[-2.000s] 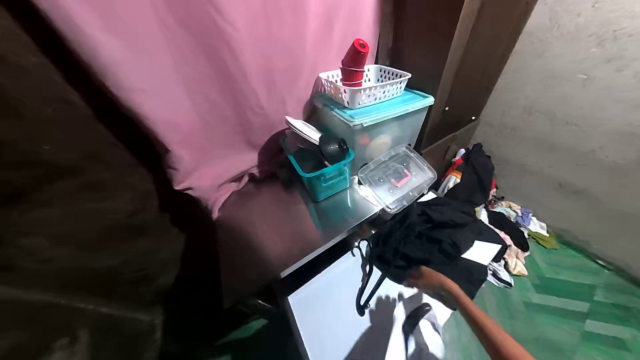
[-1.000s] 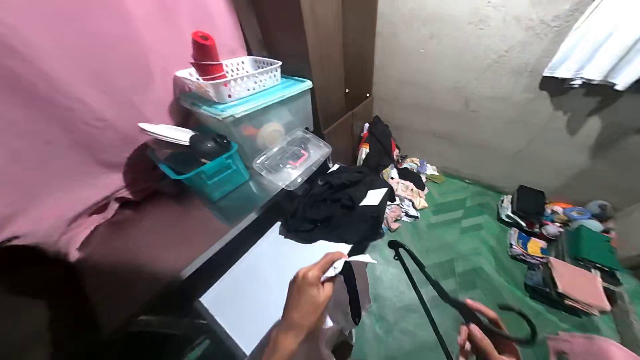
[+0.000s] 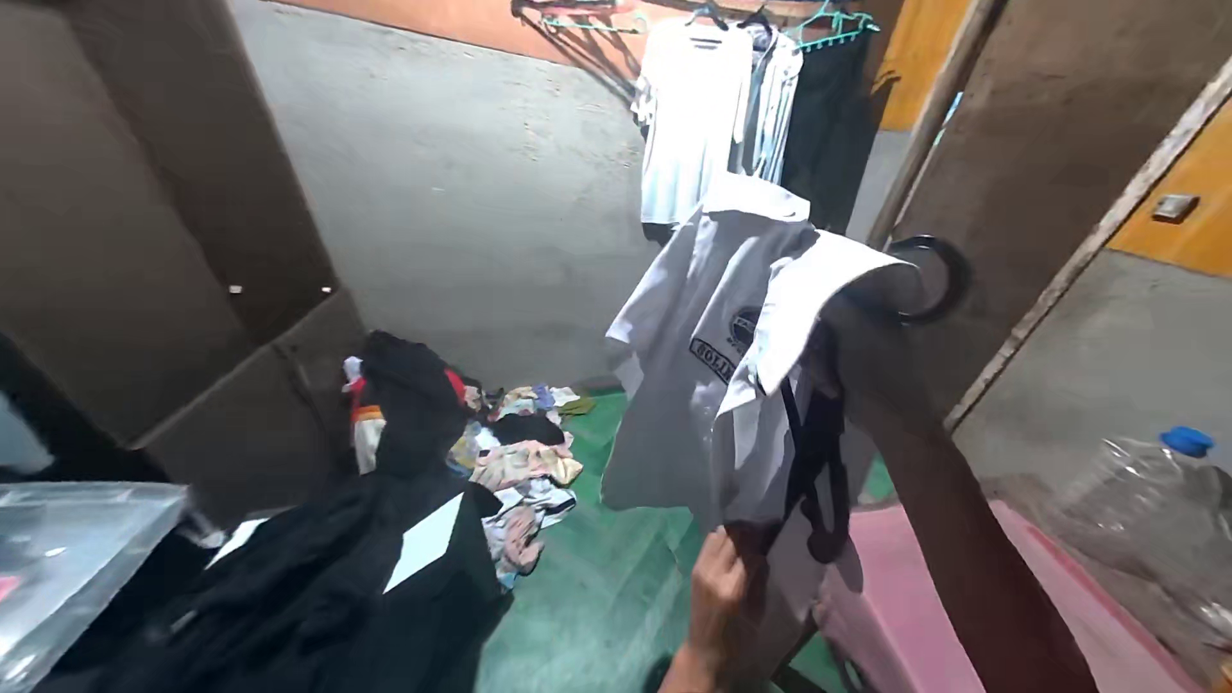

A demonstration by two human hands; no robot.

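Observation:
A white collared shirt (image 3: 664, 414) with a dark badge and a strip of lettering is held up in front of me. My left hand (image 3: 722, 582) grips its lower front edge. My right hand (image 3: 861, 351), in shadow, is raised at the collar, beside the hook of a black plastic hanger (image 3: 948, 279) that sticks out on the right. How far the hanger sits inside the shirt is hidden by the cloth and the hand.
Black clothing (image 3: 318, 587) lies at the lower left beside a clear plastic lid (image 3: 87, 568). Piled clothes (image 3: 525, 462) lie on the green floor. White shirts (image 3: 693, 125) hang at the wall. A pink plastic surface (image 3: 905, 587) and a clear bottle with a blue cap (image 3: 1136, 491) are at right.
The view has swung right. A second ago the black hanger was low in my right hand and white cloth was in my left; now the shirt is held up with the hanger hook at its collar.

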